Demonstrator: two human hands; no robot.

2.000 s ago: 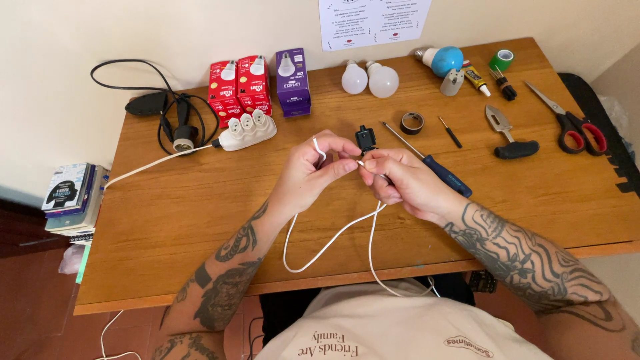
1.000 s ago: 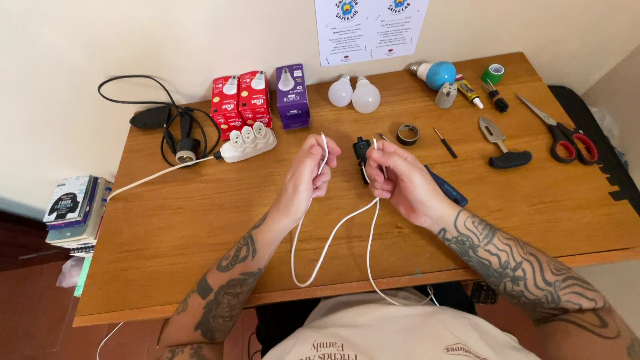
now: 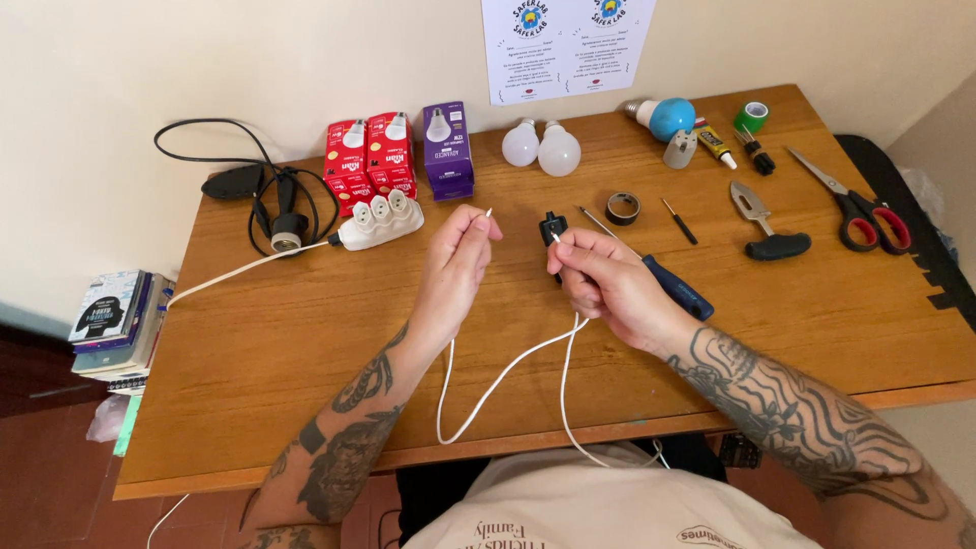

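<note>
My left hand (image 3: 461, 255) pinches one end of a white electrical cord (image 3: 499, 375), its tip showing above the thumb. In my right hand (image 3: 606, 278) is another white cord end, its short tip held near a small black device (image 3: 552, 226) that lies on the table, partly hidden by that hand. From both hands the cord hangs in loops over the table edge to my lap. Just right of my right hand lies a screwdriver with a blue handle (image 3: 677, 288). A roll of dark tape (image 3: 623, 207) lies behind it.
A white power strip (image 3: 381, 221), a black cord with a lamp socket (image 3: 288, 231), red bulb boxes (image 3: 391, 152) and a purple box (image 3: 447, 152) stand back left. Two white bulbs (image 3: 559, 149) and a blue bulb (image 3: 671, 119) are behind. Scissors (image 3: 858, 206) lie at right.
My hands were together two seconds ago and are now apart, a cord end in each. Since one second ago, the cord tips have become shorter above my fingers.
</note>
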